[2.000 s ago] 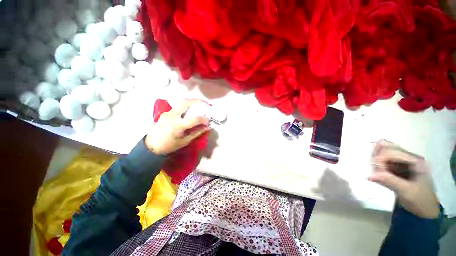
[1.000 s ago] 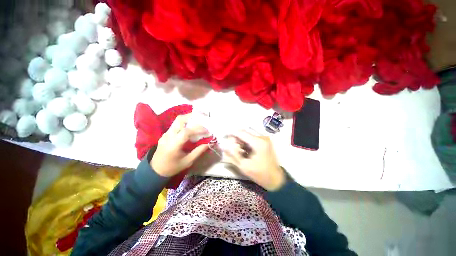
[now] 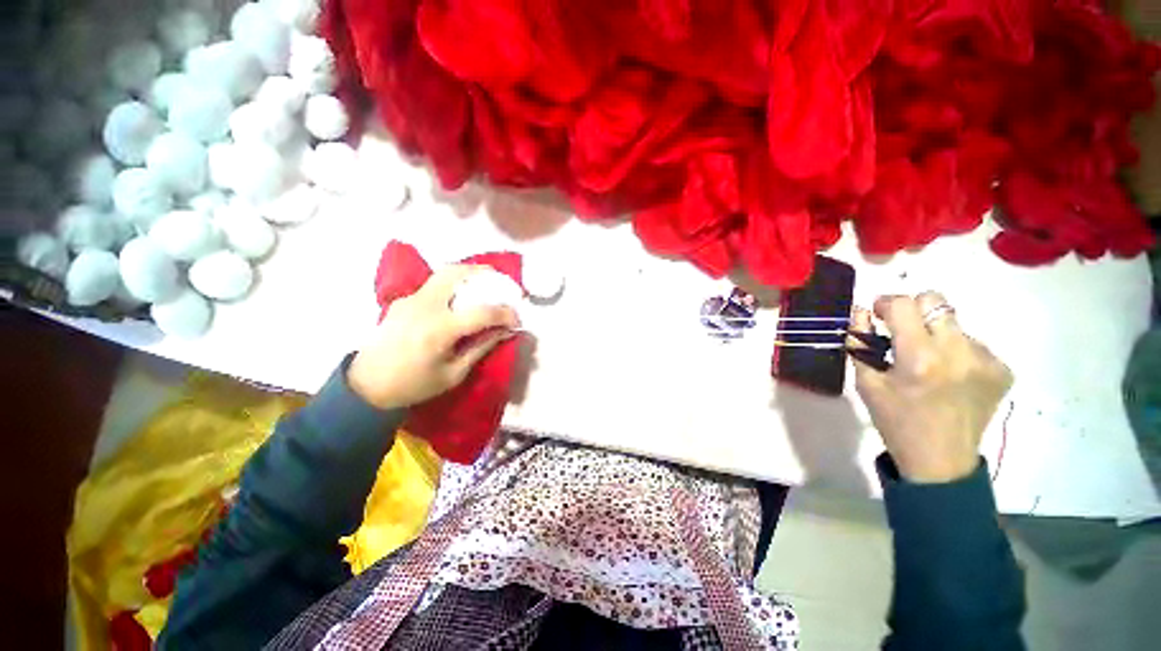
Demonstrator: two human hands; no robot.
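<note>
My left hand (image 3: 439, 337) holds a red plush piece (image 3: 465, 410) with a white pom-pom (image 3: 486, 291) pinched against it, near the table's front edge. My right hand (image 3: 923, 369) is out to the right, over the edge of the phone. It holds a small dark object (image 3: 870, 350), perhaps thread snips, and pale threads (image 3: 812, 333) that show as lines over the phone. A needle cannot be made out. Another white ball (image 3: 544, 280) lies just right of the left hand.
A heap of red plush pieces (image 3: 637, 127) covers the far side. White pom-poms (image 3: 178, 235) lie at the left. A smartphone (image 3: 815, 305) and small metallic gadget (image 3: 728, 313) lie at centre right. A yellow sack (image 3: 166, 477) is below left. The apron (image 3: 573, 509) covers my lap.
My right hand came in from the right to my left hand, then moved back out to the right with threads stretched. My left hand still holds the red piece and pom-pom.
</note>
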